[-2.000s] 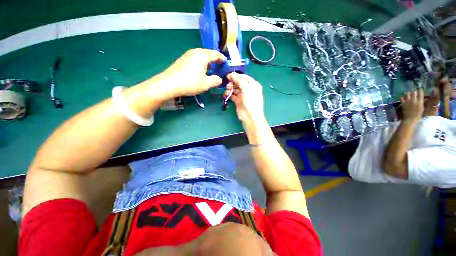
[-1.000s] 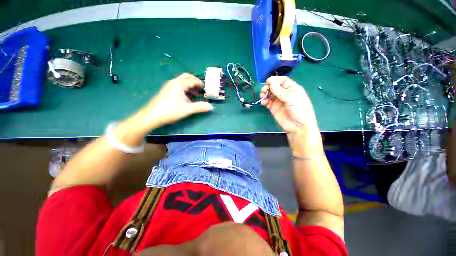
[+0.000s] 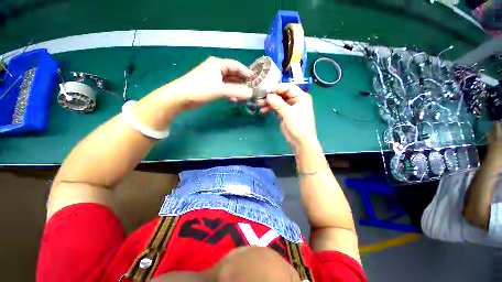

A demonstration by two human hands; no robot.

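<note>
A pale ring-shaped stator is held up off the bench in front of the tape dispenser, its slotted inside partly showing. My left hand grips the stator from its left side. My right hand has its fingers closed on the lead wires at the stator's lower edge; the fingers hide most of the wires. The blue tape dispenser stands just behind, with an amber tape roll in it.
A dark hoop lies right of the dispenser. A clear tray of stators with wires is at the right, beside another person's arm. Another stator, a loose cable and a blue parts bin are at the left.
The stator has been taken up from the bench by my left hand. My right hand has moved left with the wires, to the stator. The camera view has shifted.
</note>
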